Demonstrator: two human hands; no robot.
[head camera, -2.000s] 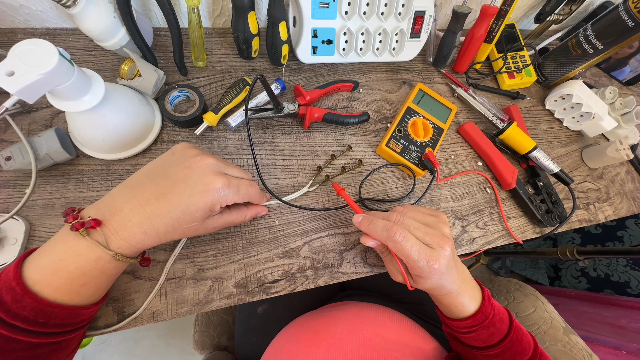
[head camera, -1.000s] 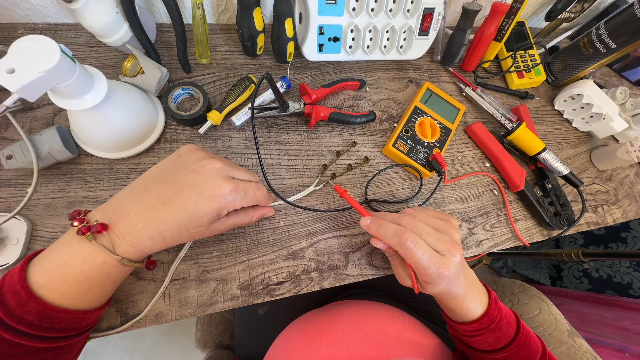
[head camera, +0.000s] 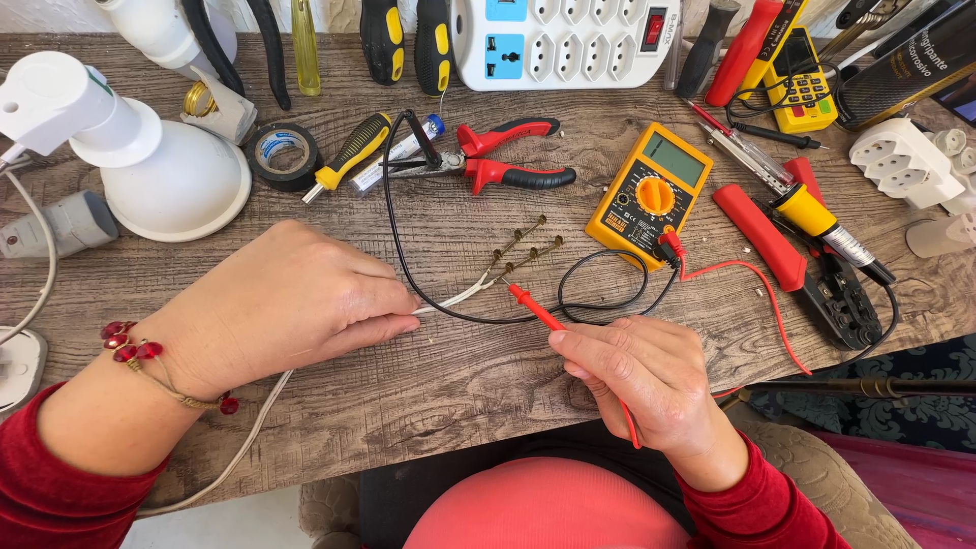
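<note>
My left hand (head camera: 305, 297) pinches a white two-core cable (head camera: 255, 427), whose split ends run into two brass contact strips (head camera: 526, 242). In my right hand (head camera: 648, 374) is a red multimeter probe (head camera: 537, 305); its metal tip is at the lower strip's wire end, and whether it touches cannot be told. A yellow digital multimeter (head camera: 652, 194) lies beyond, with red and black leads plugged in. The black lead (head camera: 393, 221) loops over the cable to its probe (head camera: 423, 141), which lies on the red-handled pliers (head camera: 518, 156).
Left stand a white lamp holder (head camera: 175, 183), black tape (head camera: 284, 156) and a yellow screwdriver (head camera: 354, 152). A white power strip (head camera: 564, 42) lies at the back. On the right are a soldering iron (head camera: 816, 217), a red-handled wire tool (head camera: 839, 305) and a white socket adapter (head camera: 903, 160).
The red probe's tip has moved left and down, from near the strips' middle to the lower strip's wire end. My left hand still holds the cable.
</note>
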